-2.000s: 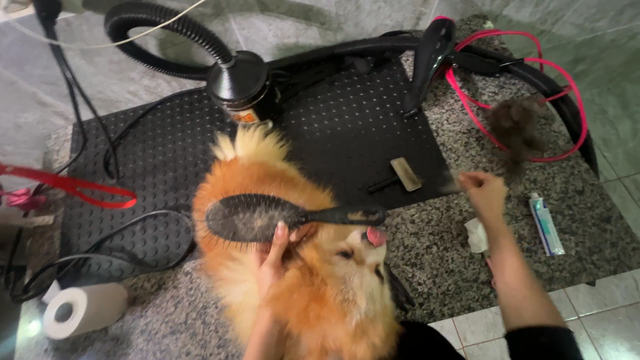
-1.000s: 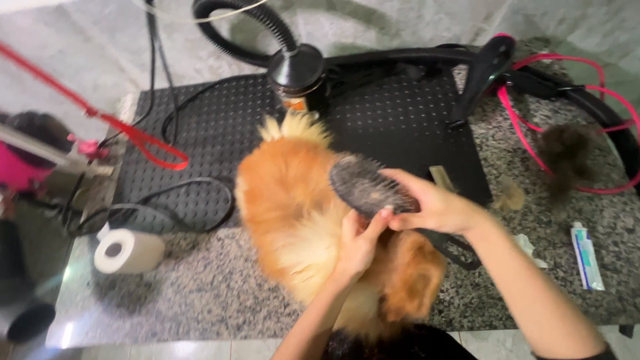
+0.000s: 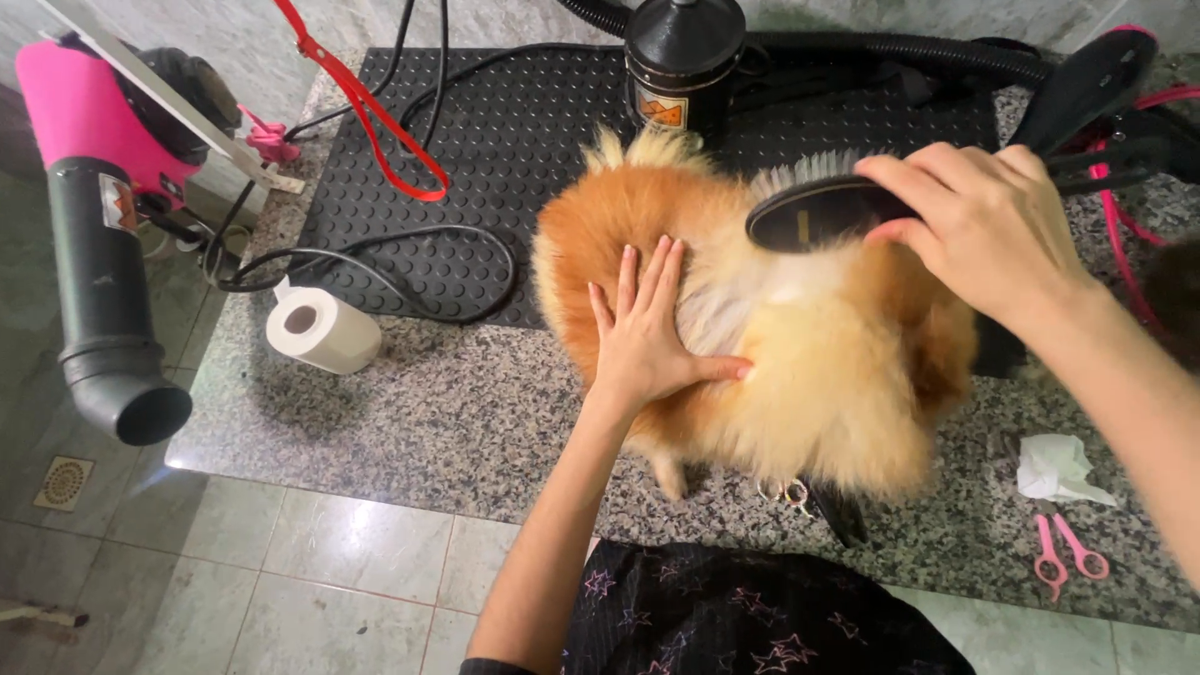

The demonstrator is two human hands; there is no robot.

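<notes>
A fluffy orange and cream dog point(image 3: 825, 375) stands on the granite table, partly over the black rubber mat point(image 3: 525, 122). My left hand point(image 3: 647, 337) lies flat on the dog's side with fingers spread, parting the fur around a pale patch. My right hand point(image 3: 975, 225) holds a black oval pin brush point(image 3: 820, 216) by its handle end, with the bristles pointing up and away over the dog's back. The dog's face is hidden.
A paper roll point(image 3: 328, 328), a cable and a red strap point(image 3: 375, 112) are at the left, beyond them a pink dryer point(image 3: 103, 141). A black canister point(image 3: 680, 66) stands behind the dog. Pink scissors point(image 3: 1067, 553) and crumpled tissue point(image 3: 1059, 467) lie at the right.
My right hand, apart from the brush two seconds ago, now has it over the dog's back. My left hand has gone from the brush to the fur. The view has shifted left.
</notes>
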